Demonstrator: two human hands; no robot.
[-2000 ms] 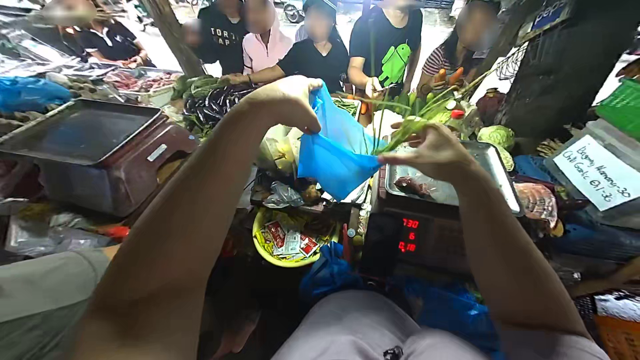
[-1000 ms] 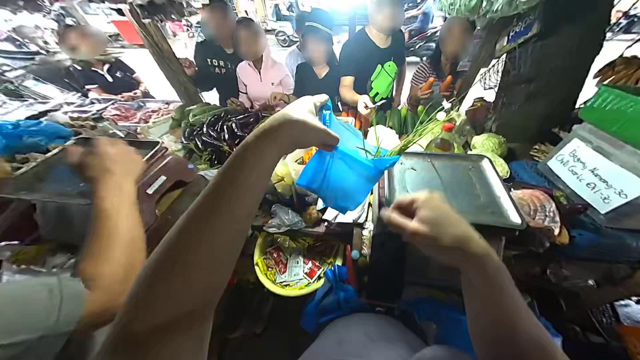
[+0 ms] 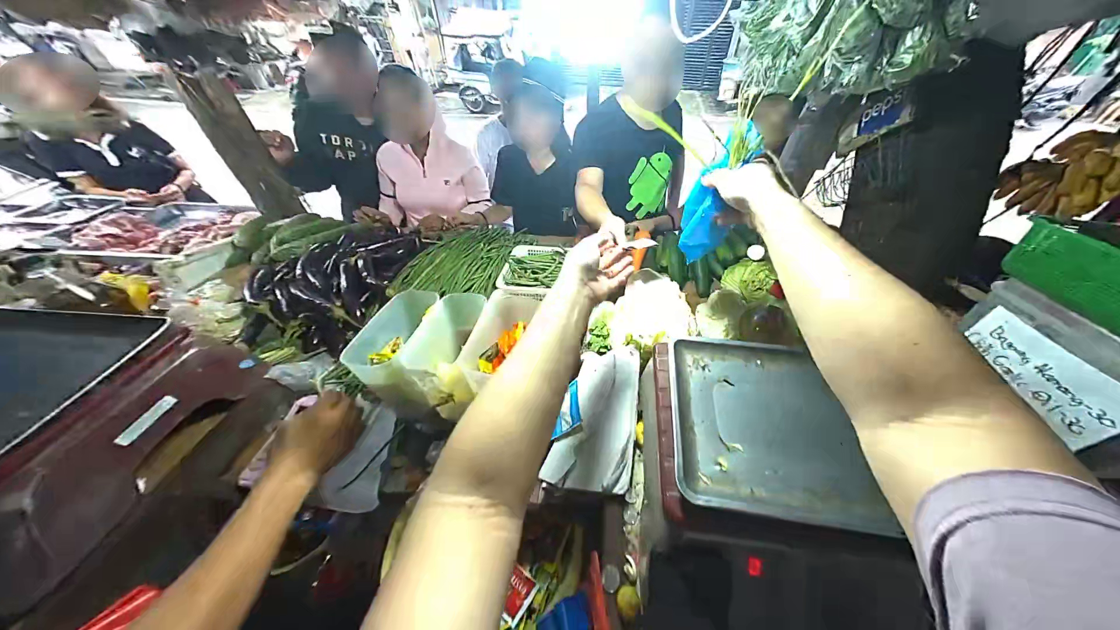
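Observation:
My right hand point(image 3: 742, 185), stretched out over the vegetables, grips a blue plastic bag point(image 3: 703, 214) with long green stalks poking out of its top. Palm up, my left hand point(image 3: 604, 267) reaches forward with its fingers apart. Just beyond it, the hand of a person in a black T-shirt point(image 3: 615, 229) holds a small flat item whose edge is at my left fingertips; whether I touch it I cannot tell. Below my right arm lies the metal pan of a weighing scale point(image 3: 774, 429) with vegetable scraps on it.
Eggplants point(image 3: 328, 280), long green beans point(image 3: 459, 261) and plastic bins point(image 3: 389, 350) line the stall front. A cabbage point(image 3: 750, 282) sits near the bag. Another person's hand point(image 3: 319, 433) works at lower left. A wooden post point(image 3: 232, 136) and a dark pillar point(image 3: 936, 175) stand beyond, with several people between.
The blue bag has passed from my left hand to my right, which has moved forward with it. My left hand is now extended, palm up. The scale pan earlier held items and now holds only scraps.

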